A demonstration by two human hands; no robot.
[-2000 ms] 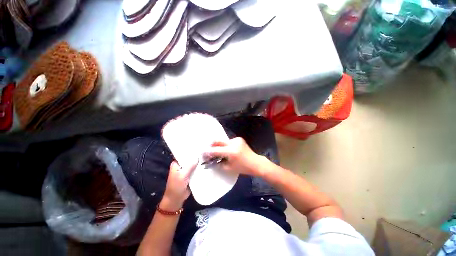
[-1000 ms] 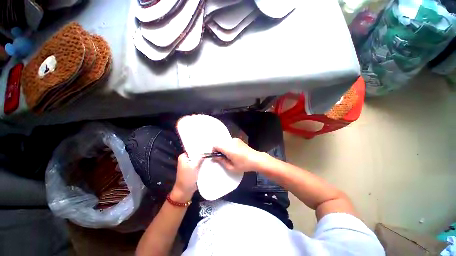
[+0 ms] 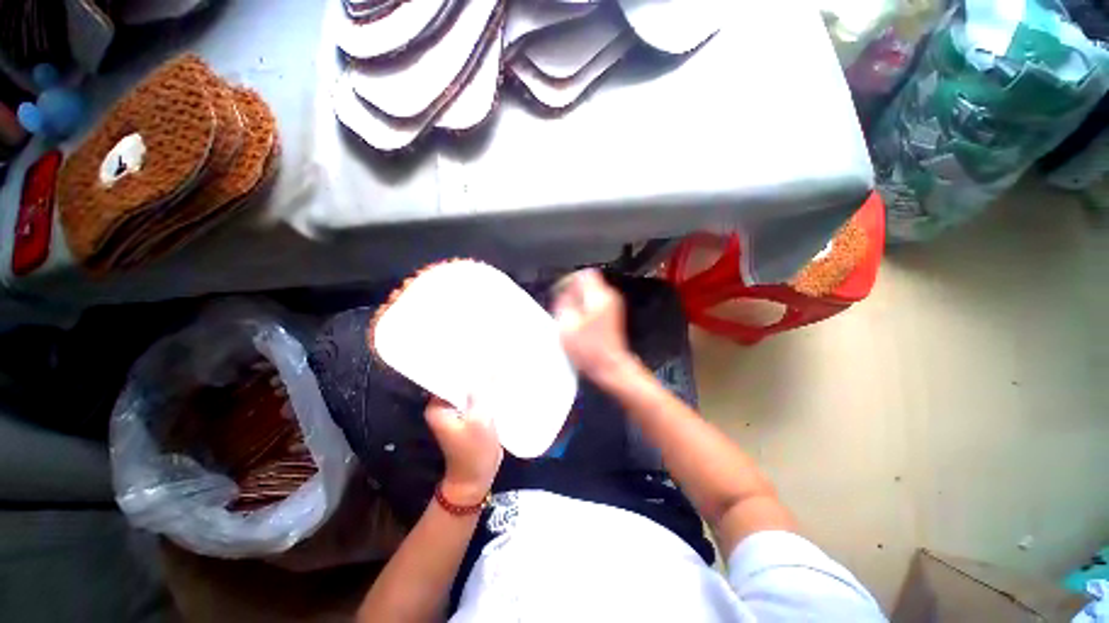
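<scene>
A plush bear-face piece [image 3: 477,353] is held over my lap with its smooth white backing up; an orange-brown edge shows along its upper left. My left hand [image 3: 466,441] grips its lower left edge, fingers partly hidden under it. My right hand [image 3: 589,319] is at the upper right edge of the piece, blurred, with its fingers curled. I cannot tell what it holds; no needle, thread or snips can be made out. The muzzle patch of the held piece is hidden underneath.
Brown-side-up pieces [image 3: 170,164] lie on the table left, beside a red phone [image 3: 37,213] and small blue figure [image 3: 52,110]. White-side-up pieces [image 3: 420,73] overlap at table centre. An open plastic bag [image 3: 310,487] stands left of my knees. A red stool [image 3: 748,310] is under the table's right.
My right hand has moved from the middle of the white backing up to beyond its right edge. The dark tool seen there earlier is no longer visible. The piece has shifted left and tilted.
</scene>
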